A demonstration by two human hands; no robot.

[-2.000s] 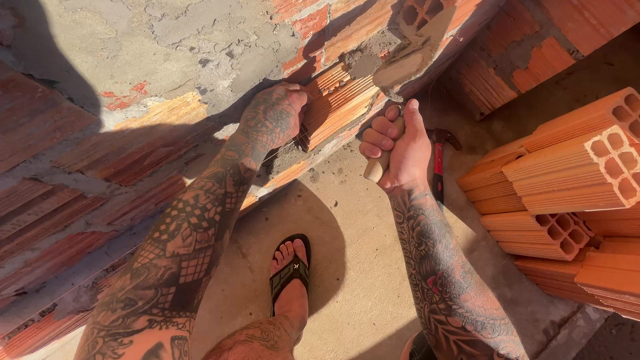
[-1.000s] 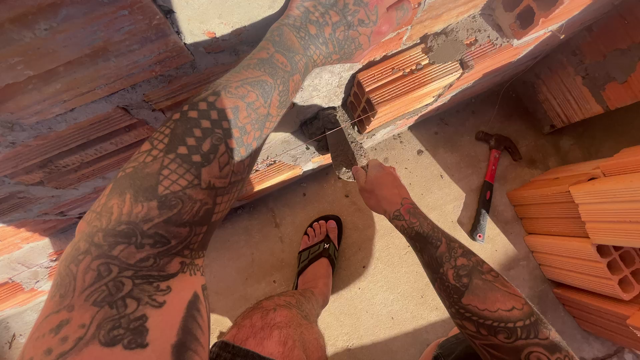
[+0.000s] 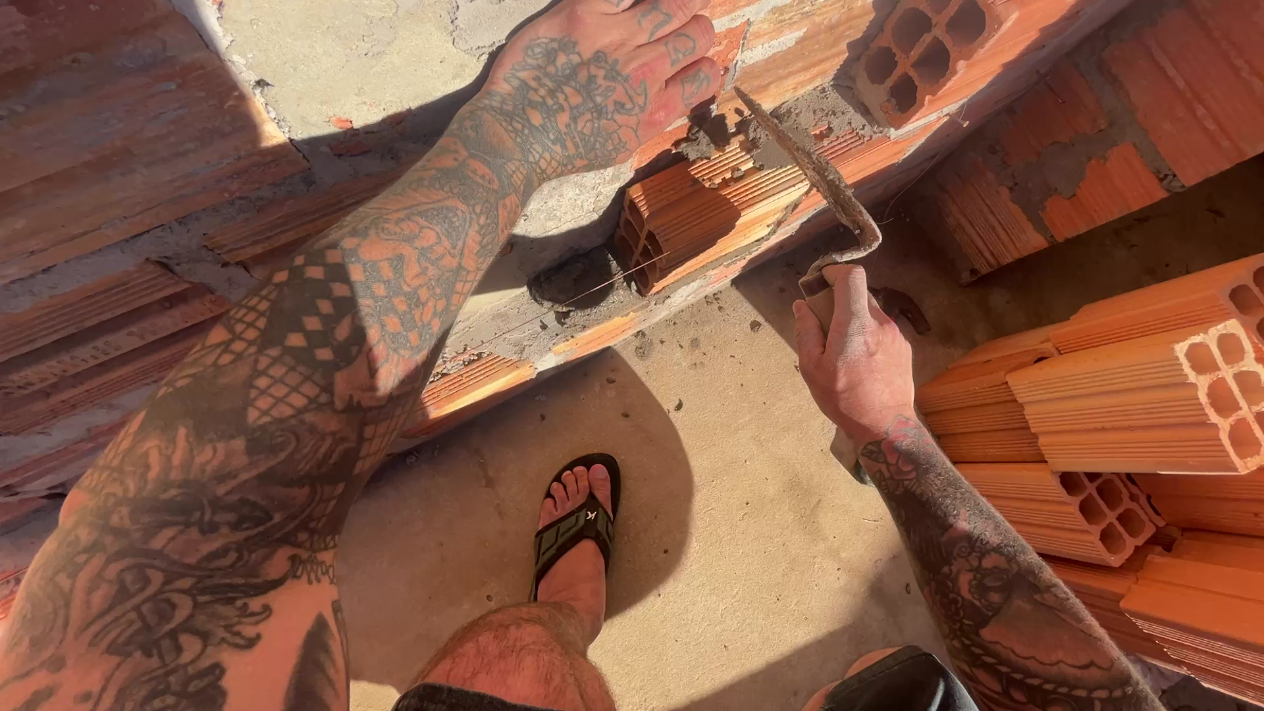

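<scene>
My left hand (image 3: 612, 84) is at the top, over the wall bricks, its fingertips cut off or turned from view; whether it grips anything cannot be told. My right hand (image 3: 857, 360) is closed on the handle of a mason's trowel (image 3: 815, 168), whose mortar-smeared blade shows nearly edge-on, over the wall. Below the blade, a ribbed hollow clay brick (image 3: 701, 212) lies on the low wall with mortar on it. Dark wet mortar (image 3: 573, 278) sits beside its open end, and a thin string (image 3: 607, 283) runs along the wall's edge.
Hollow clay bricks (image 3: 1121, 405) are stacked at the right. A hammer head (image 3: 904, 308) shows on the floor beyond my right hand, its handle mostly hidden. Another brick wall (image 3: 1086, 168) stands at the upper right. My sandalled foot (image 3: 578, 518) is on the concrete floor (image 3: 731, 474).
My right hand has lifted the trowel away from the mortar at the brick's end, where the blade was a second ago. The blade has turned from face-on to nearly edge-on.
</scene>
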